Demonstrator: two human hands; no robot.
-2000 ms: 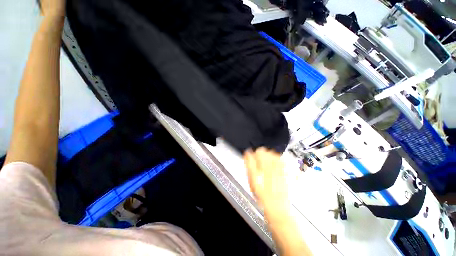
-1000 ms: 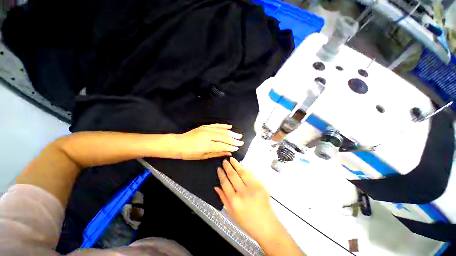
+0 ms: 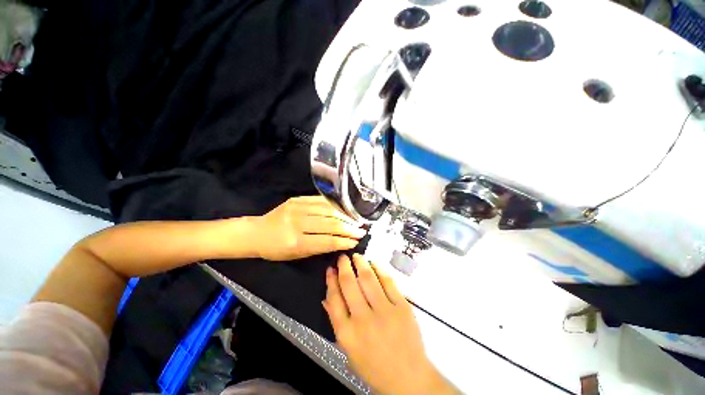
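Observation:
The black garment [image 3: 209,100] covers the left and centre of the table and hangs over the near edge. My left hand [image 3: 309,228] lies flat on it, fingers pointing right, tips beside the needle area of the white sewing machine [image 3: 479,131]. My right hand [image 3: 375,316] lies just nearer to me, fingertips on the garment's right edge, close to the left fingertips. Both hands press the cloth down; I see no clear pinch. The machine head hides the needle and presser foot.
A pale ruler strip [image 3: 290,328] runs along the table's near edge. A blue crate [image 3: 193,343] is below it. Metal snips [image 3: 581,321] and a small brown piece [image 3: 590,384] lie on the machine bed. A black strap [image 3: 649,308] is at the right.
The machine head appears larger and closer in view. Since two seconds ago, my left hand has come from the far left onto the cloth beside my right hand, and the garment lies flatter at the machine.

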